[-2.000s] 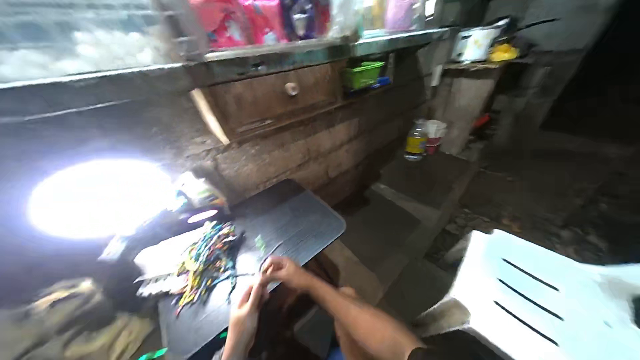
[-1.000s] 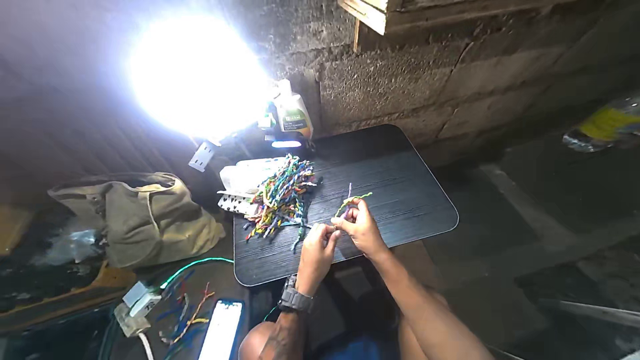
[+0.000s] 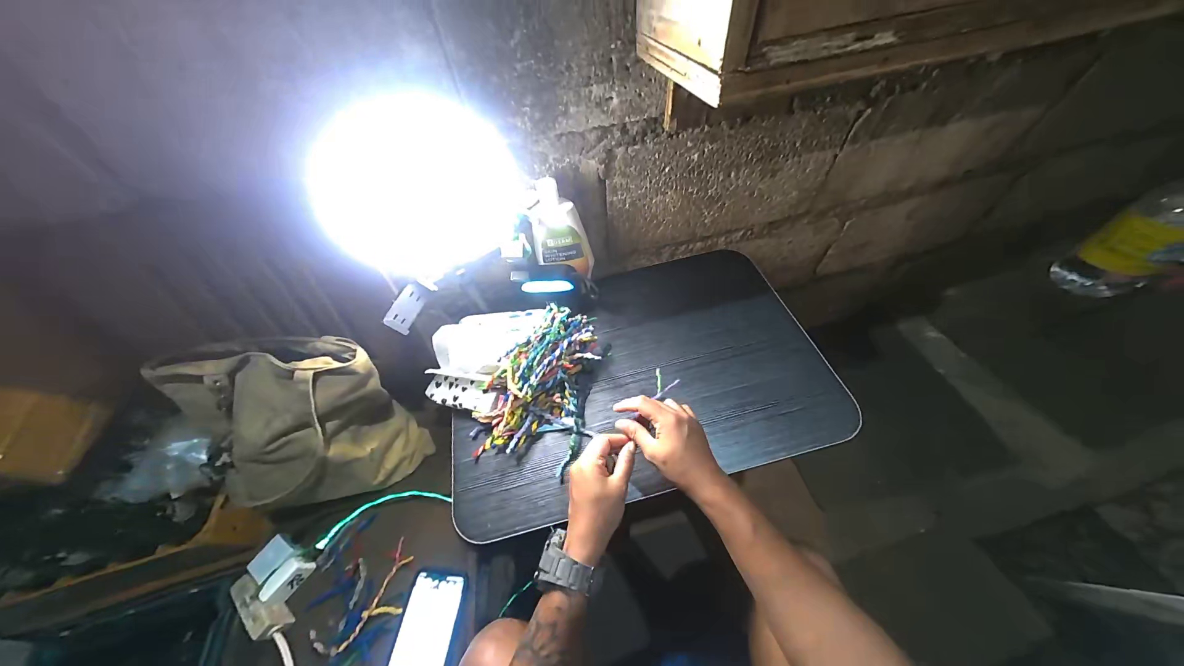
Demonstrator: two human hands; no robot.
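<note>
My left hand (image 3: 599, 476), with a grey watch on its wrist, pinches a thin piece of cord over the near part of a small black table (image 3: 740, 342). Thumb and fingers of my right hand (image 3: 668, 439) close on the same cord, right beside the left fingertips. Thin green and purple cord ends (image 3: 666, 384) stick out beyond the right hand. To the left of both hands lies a heap of multicoloured twisted cords (image 3: 546, 370), next to white packaging (image 3: 486, 342). The fingers hide most of the held cord.
A bright lamp (image 3: 412, 180) and a lotion bottle (image 3: 561, 231) stand at the back. On the left are a khaki bag (image 3: 314, 425), a power adapter (image 3: 282, 573), loose cords (image 3: 370, 601) and a lit phone (image 3: 428, 620). A wooden cabinet (image 3: 832, 46) juts out above; a plastic bottle (image 3: 1128, 245) is at right.
Both hands stay together with the cord between their fingertips. The view has swung from the white chair and shelf toward the table and lamp.
</note>
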